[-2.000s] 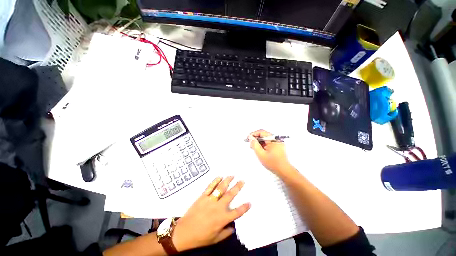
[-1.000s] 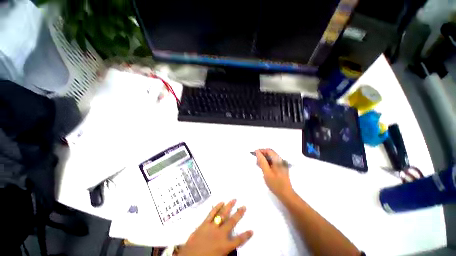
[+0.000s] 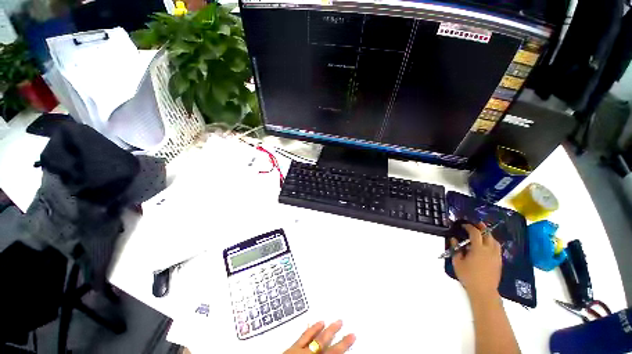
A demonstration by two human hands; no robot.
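Observation:
My right hand (image 3: 477, 260) is on the mouse pad (image 3: 514, 276) at the right, with a pen (image 3: 455, 249) held between its fingers. The dark mouse (image 3: 459, 231) is mostly hidden under the fingers. My left hand (image 3: 323, 340) is cut off by the bottom edge; its spread fingers lie on white paper, with a ring on one. The calculator (image 3: 266, 283) lies up and left of the left hand. The sheet's lines are washed out by glare. The monitor (image 3: 388, 83) shows thin lines on black.
A keyboard (image 3: 364, 196) lies below the monitor. Loose papers (image 3: 201, 200) and a black fob (image 3: 161, 282) are at left. Yellow roll (image 3: 535, 201), blue object (image 3: 546, 245), black tool (image 3: 576, 272), scissors (image 3: 594, 309) and blue bottle (image 3: 594, 337) line the right edge. A plant (image 3: 208, 66) stands behind.
My right hand has moved from the paper, right and up, onto the mouse, keeping the pen. The view has tilted up, showing more monitor; my left hand sits lower in the frame.

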